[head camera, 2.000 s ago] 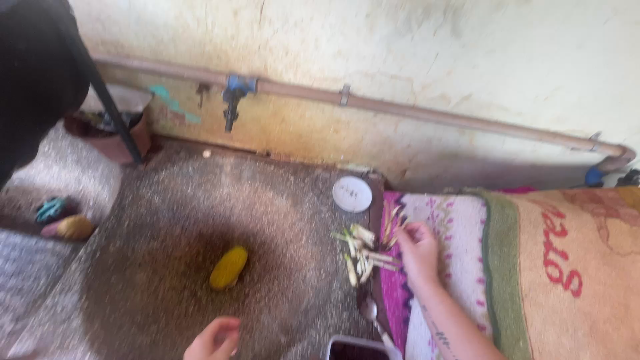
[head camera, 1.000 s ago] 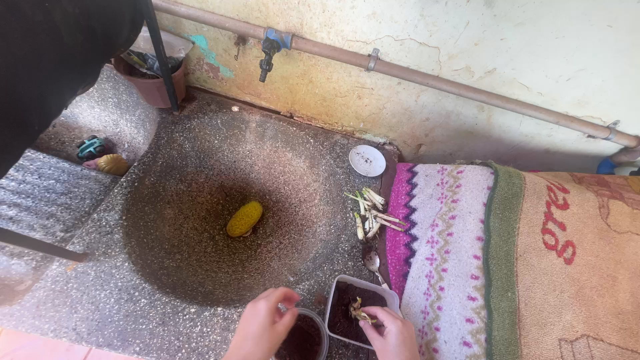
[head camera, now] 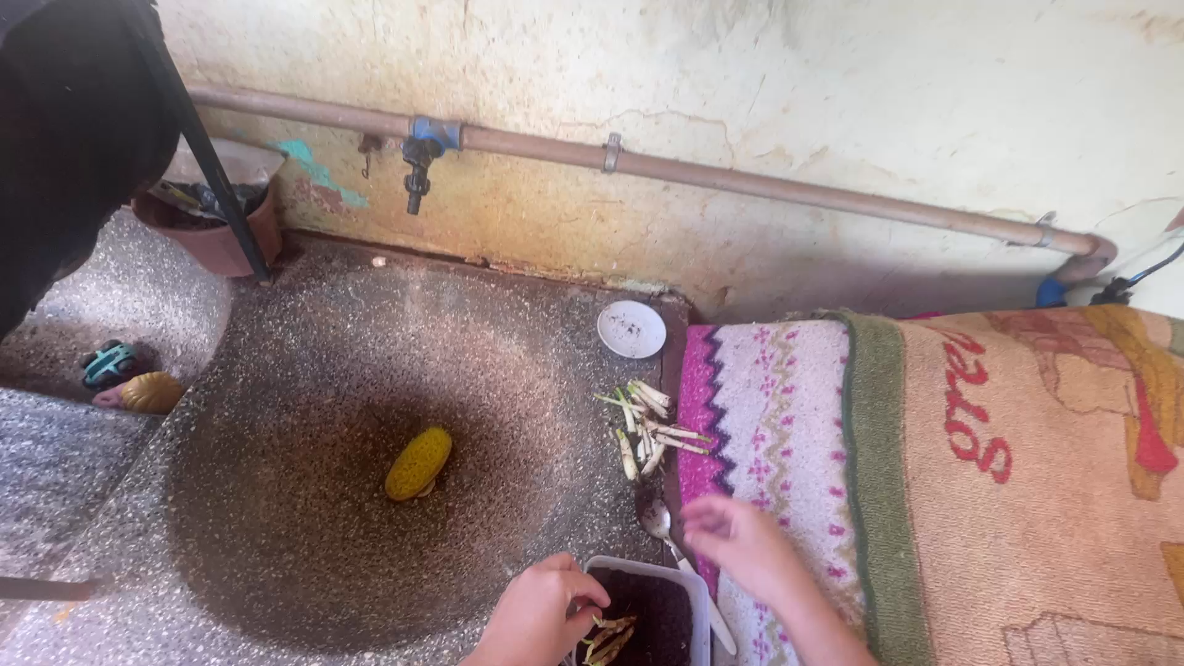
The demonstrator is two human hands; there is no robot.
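Observation:
My left hand [head camera: 546,606] is at the left rim of a plastic container of dark soil [head camera: 661,610], its fingertips close together beside some pale, dry plant pieces [head camera: 609,638]; whether they grip one is not clear. My right hand [head camera: 735,541] is raised over the edge of the patterned cloth, right of a metal spoon [head camera: 657,520], fingers slightly bent and with nothing visible in them. A pile of cut white-and-green stalks [head camera: 647,430] lies on the speckled stone ledge above the spoon. Behind it stands a small white dish [head camera: 632,329] with dark specks in it.
A round stone basin [head camera: 305,462] holds a yellow sponge [head camera: 418,462]. Toys [head camera: 148,393] and a brown plant pot [head camera: 222,236] are at the left. A pipe with a tap [head camera: 418,171] runs along the wall. Patterned cloths [head camera: 1045,518] cover the right side.
My right hand has moved from the soil container, up and right to the cloth's edge. My left hand has come to the container's left rim. Two seconds ago my right hand was at the stalks.

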